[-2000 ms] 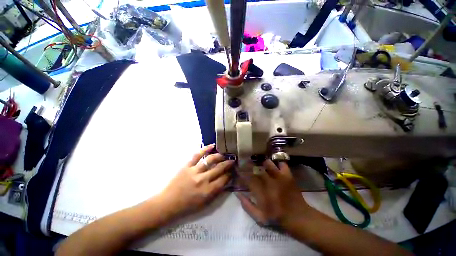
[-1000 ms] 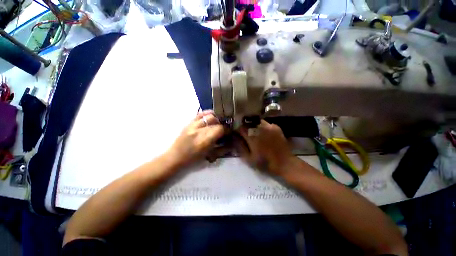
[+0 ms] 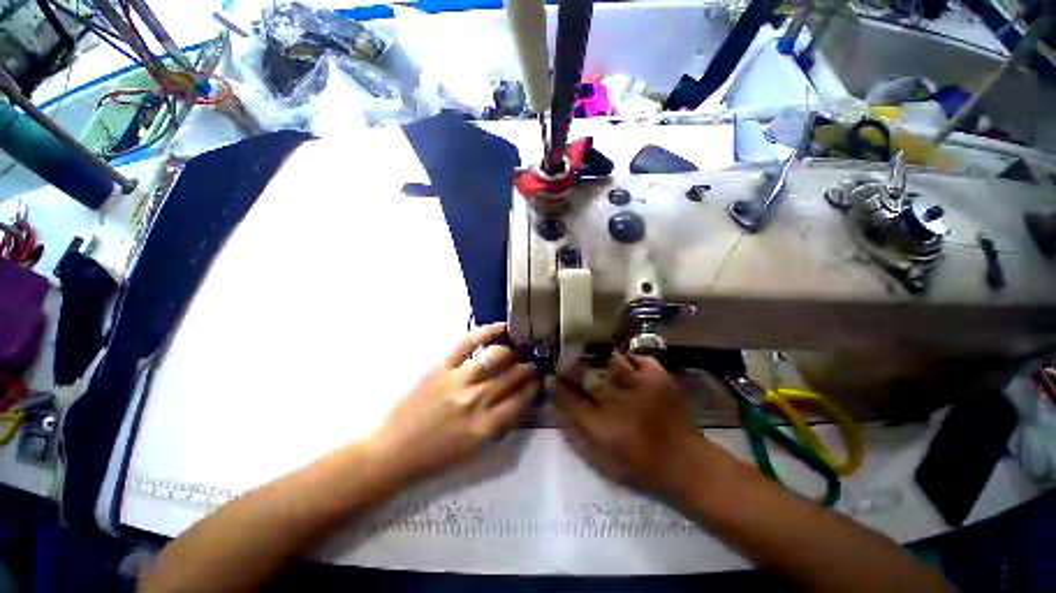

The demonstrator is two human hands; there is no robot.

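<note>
My left hand lies beside the needle area, its fingertips at the lower left end of the sewing machine. My right hand is just right of it, fingers bent under the machine head. Both hands press on dark cloth that is mostly hidden by the fingers and head; its exact shape cannot be told. A navy panel lies left of the machine head and runs down to my left fingers. The presser foot and needle are mostly hidden.
A long navy and white bundle curves along the table's left side. Green-and-yellow-handled scissors and a smartphone lie right of my right hand. A green thread cone stands upper left. Clear plastic bags are behind the table.
The view tipped down and then back up. Both hands stay at the needle area, with slightly changed finger positions. The dark cloth seen between them one second ago is now mostly hidden.
</note>
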